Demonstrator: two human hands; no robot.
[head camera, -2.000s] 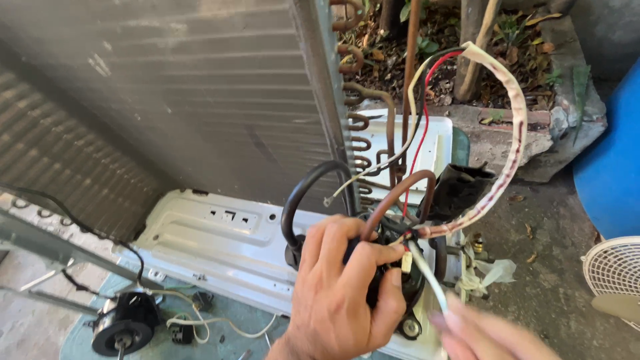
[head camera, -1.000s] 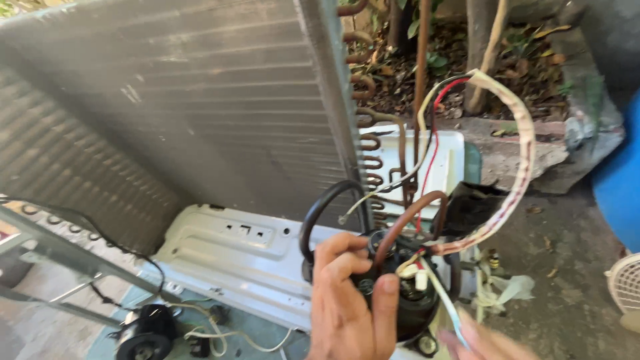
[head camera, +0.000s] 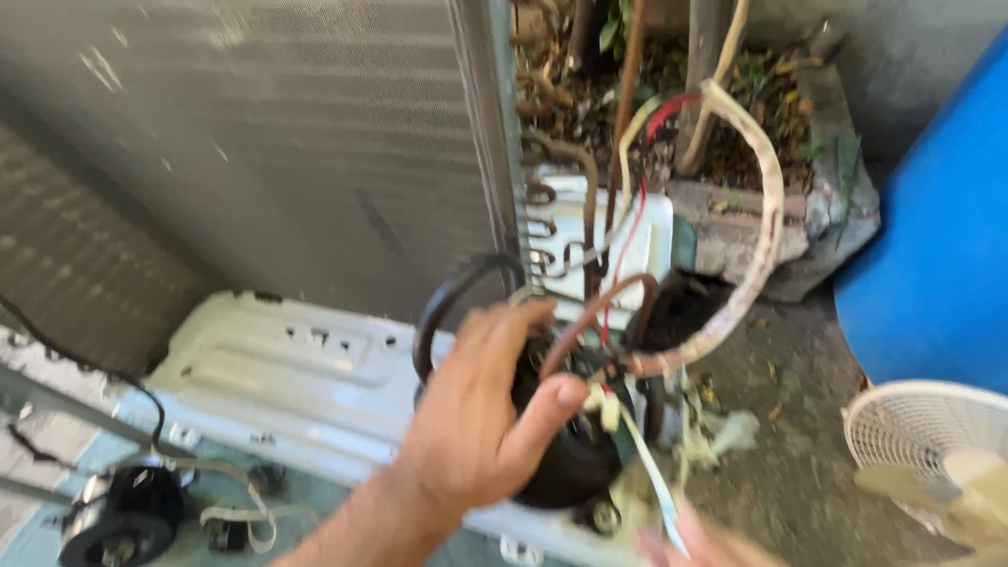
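My left hand (head camera: 480, 409) lies with its fingers spread over the top of a black compressor (head camera: 571, 468), beside a bent copper pipe (head camera: 598, 307). A thick black tube (head camera: 441, 307) curves up behind the fingers. At the bottom edge, my blurred right hand (head camera: 693, 543) pinches a white strip (head camera: 650, 457), perhaps tape or a tie. The strip runs up to a small white connector (head camera: 610, 411) at the compressor top. From there a wire bundle in a pale sleeve (head camera: 768, 220) arches up to the right, with a red wire (head camera: 669, 110) leaving its upper end.
Finned coil panels (head camera: 315, 157) stand at the left behind a white metal base pan (head camera: 268, 370). An electric motor (head camera: 126, 512) with wires lies lower left. To the right are a fan (head camera: 921, 441), a blue container (head camera: 937, 236) and a planter's broken edge (head camera: 732, 228).
My left hand's fingers have spread and no longer close around the wires at the connector as they did two seconds ago. My right hand still holds the white strip.
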